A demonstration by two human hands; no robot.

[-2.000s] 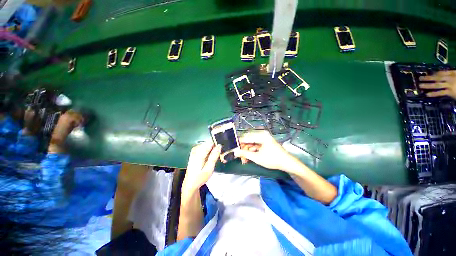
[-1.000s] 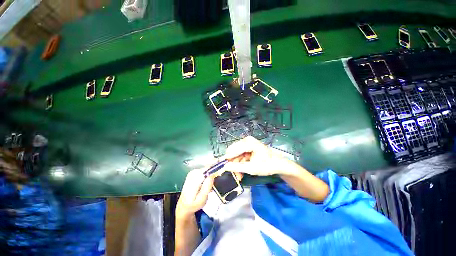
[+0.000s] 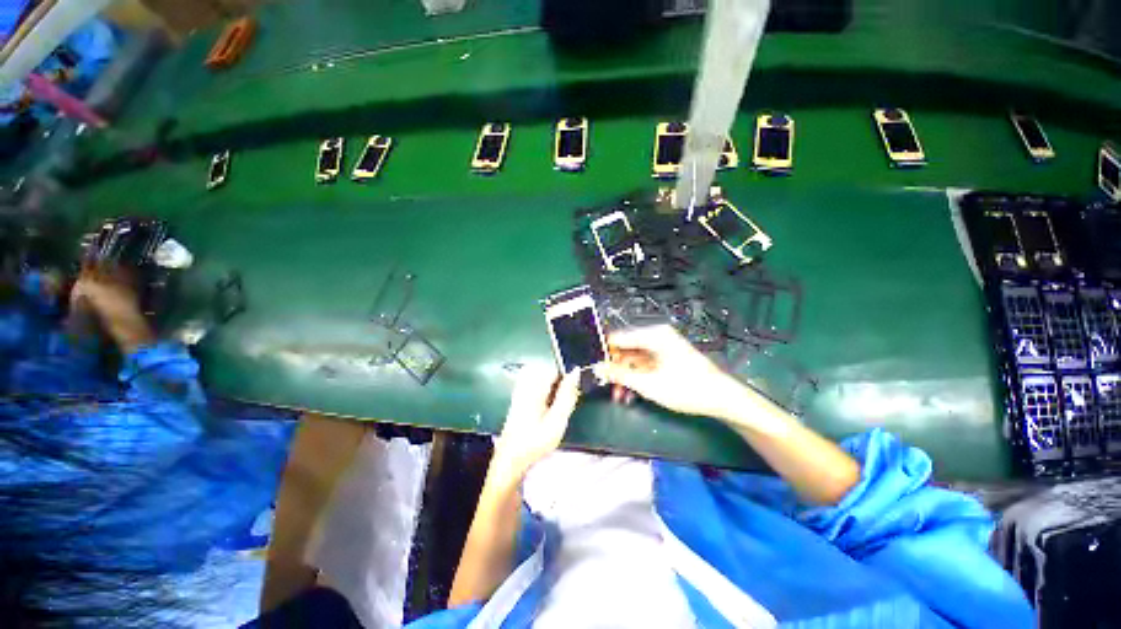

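A palm-sized phone unit with a dark screen and white border is held upright above the near part of the green bench. My left hand grips its lower left edge. My right hand grips its lower right edge. Behind it lies a flat, tangled pile of thin black frames. Two cream-yellow open bezels lie on the pile's far side, one at left and one at right.
Spaced phone units lie on the darker green strip beyond a metal post. A filled black tray is at right. Loose thin frames lie left. Another person's hand is at far left. A carton is below the bench.
The view has shifted left. The unit, low and paired with a thin dark piece seen edge-on a second ago, is now raised with its screen facing up. Both hands have moved with it.
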